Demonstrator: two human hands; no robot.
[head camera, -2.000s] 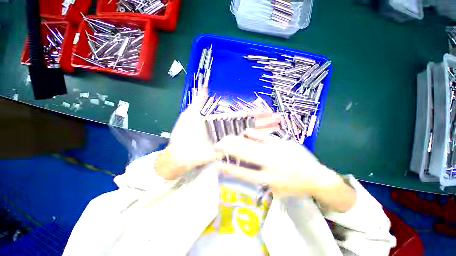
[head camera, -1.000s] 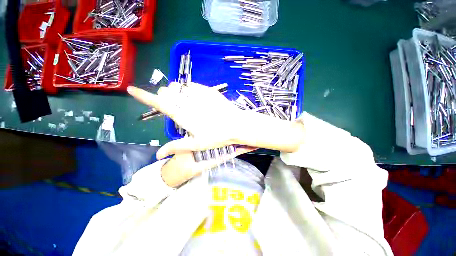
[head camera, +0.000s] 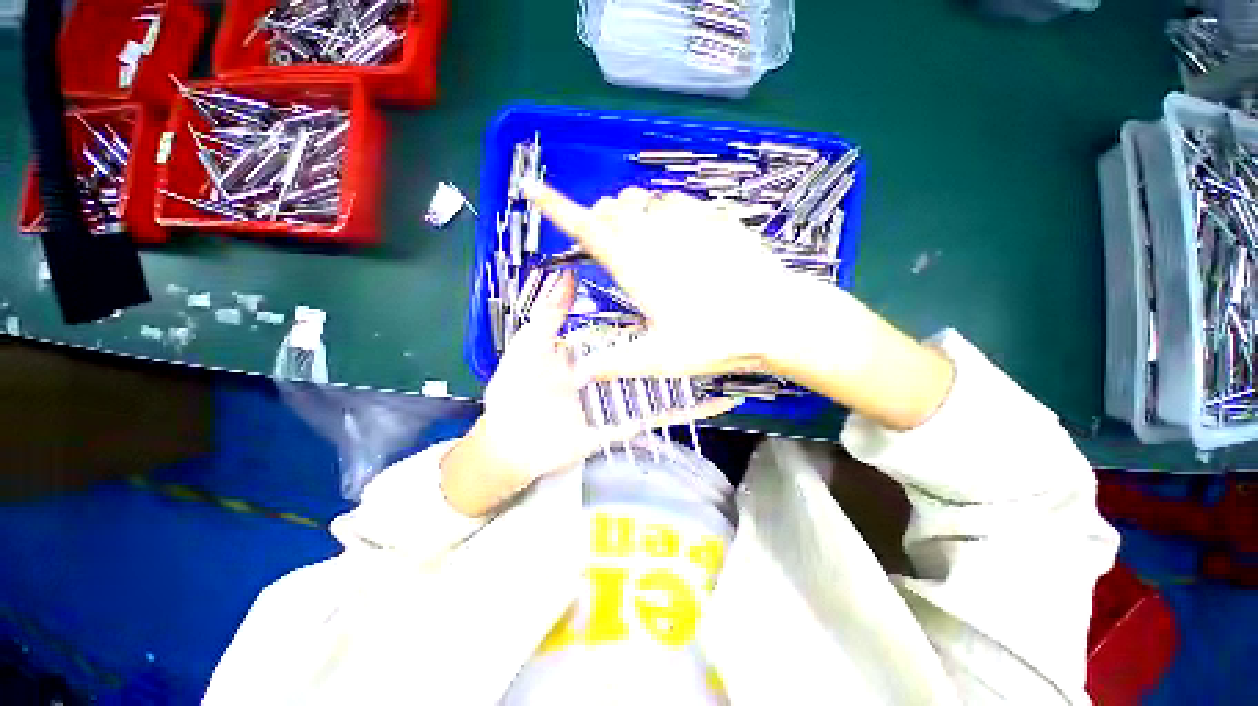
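My left hand (head camera: 517, 421) holds a row of silver stepped metal pins (head camera: 637, 401) side by side, thin stems pointing towards me, at the near edge of the blue parts tray (head camera: 486, 248). My right hand (head camera: 704, 283) reaches over the tray from the right, index finger pointing at its left side, palm just above the row. A dark pin end shows near its fingers; whether the hand grips it is hidden. Loose pins (head camera: 814, 193) lie at the tray's right, and a smaller group of pins (head camera: 517, 235) at its left.
Red bins (head camera: 362, 166) with metal parts stand at the left, beside a black lamp arm (head camera: 97, 276). A clear plastic box (head camera: 690, 66) is beyond the tray. Stacked translucent trays (head camera: 1180, 276) are at the right. White scraps (head camera: 446, 204) and a clear bag (head camera: 338, 428) lie left.
My right hand moved from the row out past the tray's left side with pins, then back over the tray. My left hand keeps holding the row. The view has shifted slightly.
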